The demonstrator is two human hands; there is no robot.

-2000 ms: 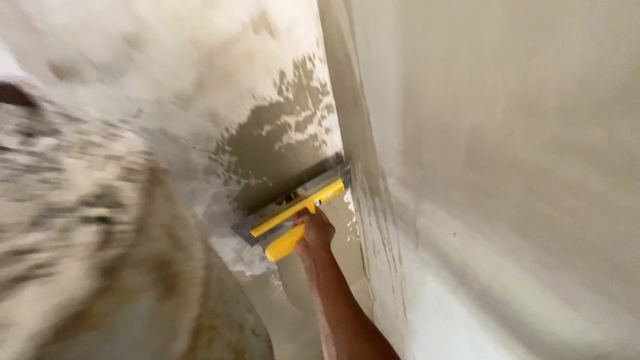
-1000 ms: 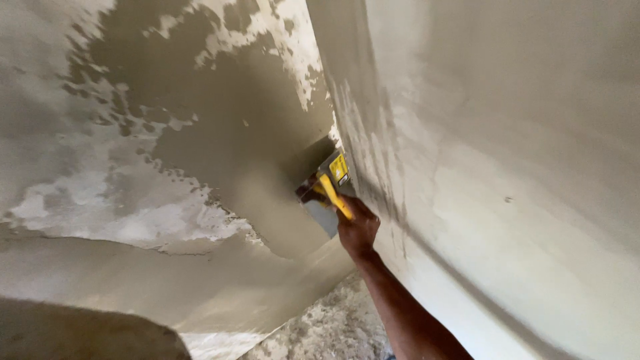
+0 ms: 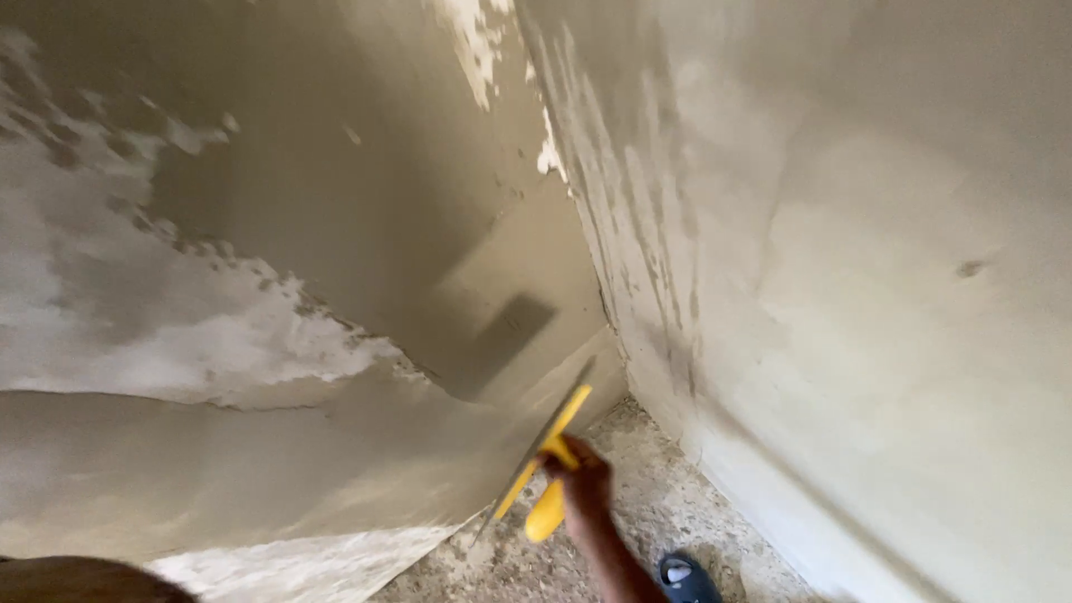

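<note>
My right hand (image 3: 578, 477) is closed around the yellow handle of a wide plastering trowel (image 3: 540, 456) at the lower middle of the view. The thin blade is tilted and seen nearly edge-on; it stands off the wall, and a dark shadow falls on the plaster above it. Wet grey-brown plaster (image 3: 335, 193) covers much of the left wall, with ragged edges against the paler old surface (image 3: 193, 301). A narrow bare white patch (image 3: 548, 151) shows beside the corner. My left hand is not in view.
The right wall (image 3: 879, 335) meets the left wall in a corner and bears plaster streaks (image 3: 645, 218). Below lies a rough, speckled floor (image 3: 662, 494), with a foot in a dark shoe (image 3: 687, 578). A blurred brown rounded thing (image 3: 92, 579) edges in at the lower left.
My right hand and the trowel have moved down the corner and off the wall. More of the wall by the corner is coated than two seconds ago. The view has shifted downward.
</note>
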